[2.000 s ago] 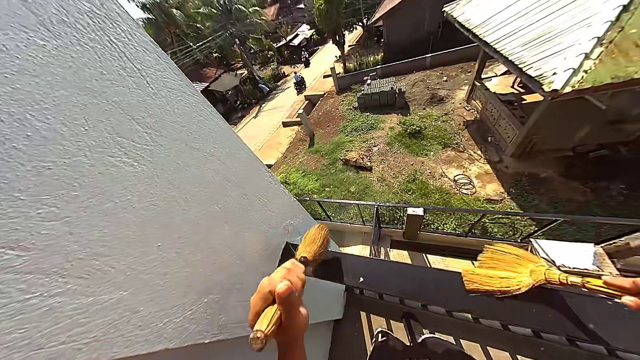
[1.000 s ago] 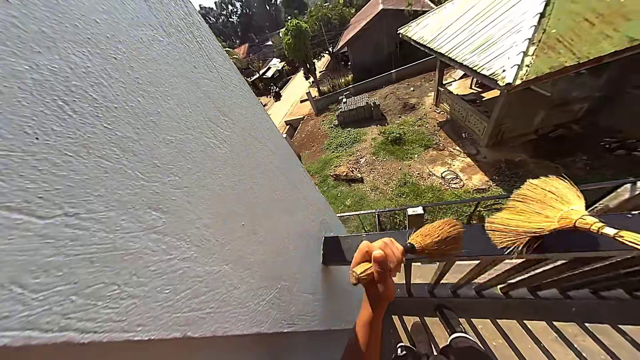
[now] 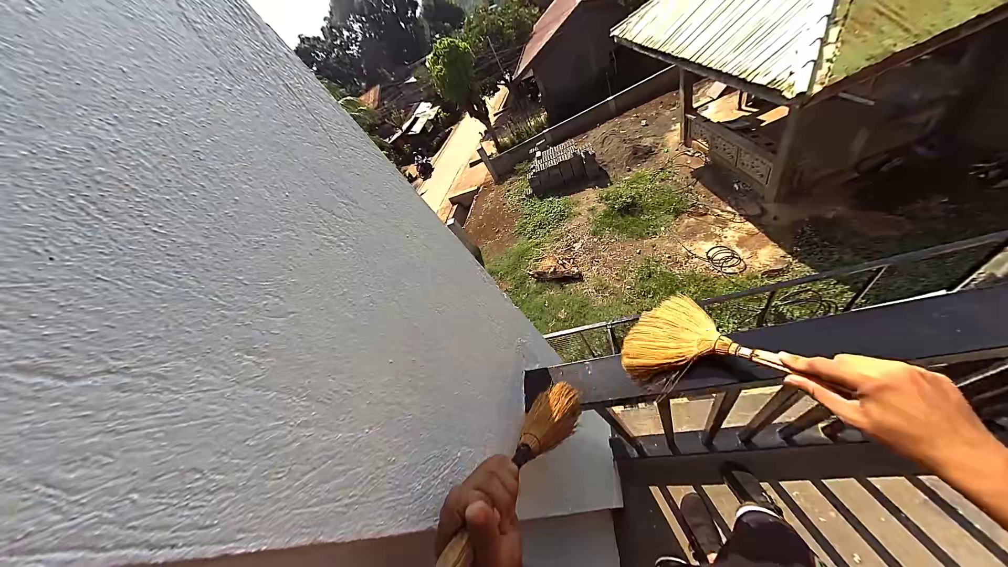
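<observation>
My left hand [image 3: 482,512] grips the handle of a small straw hand broom [image 3: 551,417], its bristles pointing up beside the end of the dark railing and the grey textured wall [image 3: 276,315]. At the right, my right hand [image 3: 906,402] holds the thin handle of a wider, fan-shaped straw broom [image 3: 673,335]. That broom's bristles lie at the flat top of the dark railing [image 3: 850,327], a little right of the wall's edge.
Below the rail top stand slanted balusters [image 3: 720,417]. My shoes [image 3: 744,484] are on the floor striped with shadow. Beyond the railing, far below, lie a grassy yard [image 3: 638,209], stacked blocks [image 3: 561,167] and a house with a metal roof [image 3: 724,39].
The wide broom has moved left along the rail toward the wall, and more of my right hand shows. The small broom is now lower, left of the wide one. The view has shifted.
</observation>
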